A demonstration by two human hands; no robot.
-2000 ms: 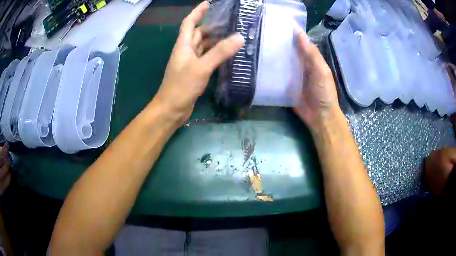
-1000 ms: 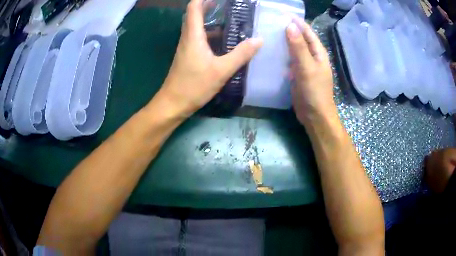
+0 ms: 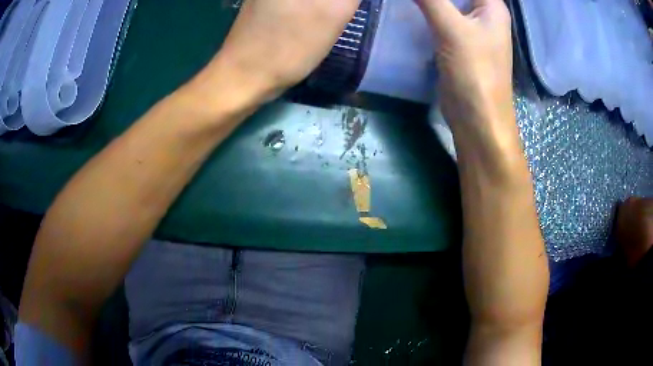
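Observation:
A translucent housing (image 3: 402,53) stands at the top middle, cut off by the upper edge, with a glossy black slotted base (image 3: 346,61) along its left side. My left hand (image 3: 297,32) lies over the black base and grips it from the left; its fingers are cut off or hidden. My right hand (image 3: 472,46) holds the housing's right side, with its fingertips cut off by the upper edge.
Translucent housings (image 3: 79,71) stand in a row at the upper left. A tight row of units (image 3: 587,50) lies at the upper right. Bubble wrap (image 3: 573,179) covers the right side. The green bench (image 3: 301,207) has tan chipped spots. Another person's hand (image 3: 636,229) is at the right edge.
The view has tilted down, so the bench's front edge and my lap show more and the hands sit higher, partly cut off. Both hands still hold the unit.

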